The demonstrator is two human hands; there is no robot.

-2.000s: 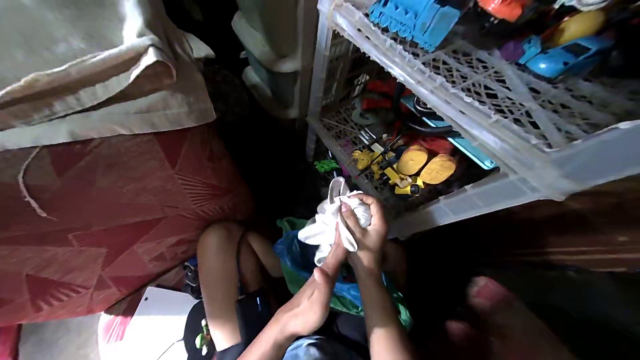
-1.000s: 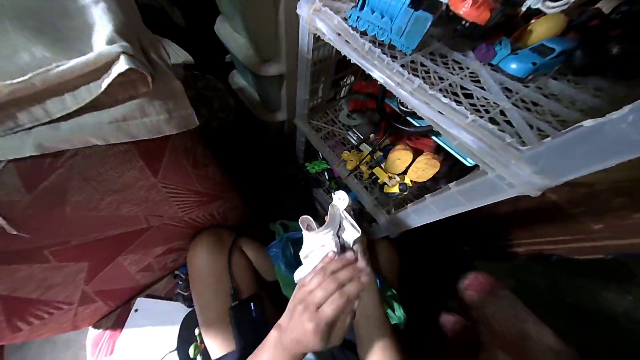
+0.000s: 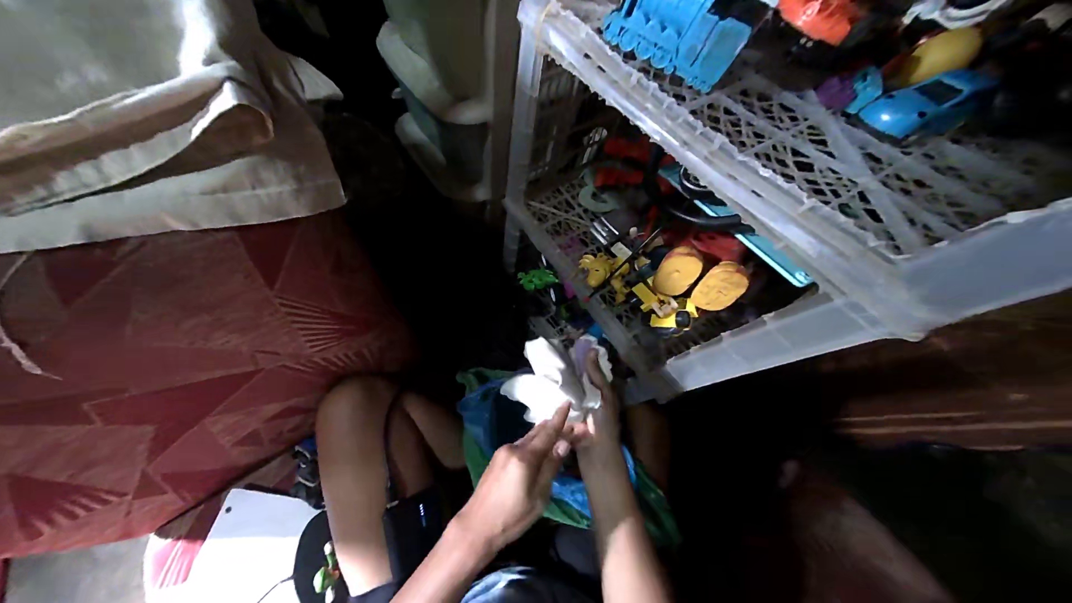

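Note:
A crumpled white cloth (image 3: 544, 385) is bunched between my two hands, above a green and blue plastic bag (image 3: 481, 419) that lies between my legs. My right hand (image 3: 601, 410) grips the cloth from its right side, with folds showing over the fingers. From below and left, my left hand (image 3: 519, 477) touches the lower edge of the cloth with its fingertips; whether it pinches the cloth cannot be told. The bag's opening is partly hidden by my hands and forearms.
A plastic rack (image 3: 754, 360) stands at the right, with yellow toys (image 3: 670, 289) on its lower shelf and a blue toy car (image 3: 930, 105) above. A red patterned cushion (image 3: 193, 360) bearing folded fabric (image 3: 293, 180) is at the left. A white board (image 3: 251, 544) lies at lower left.
The cloth has changed shape, its folds now spread to the left. My left hand has moved off my right, which it overlapped a second ago.

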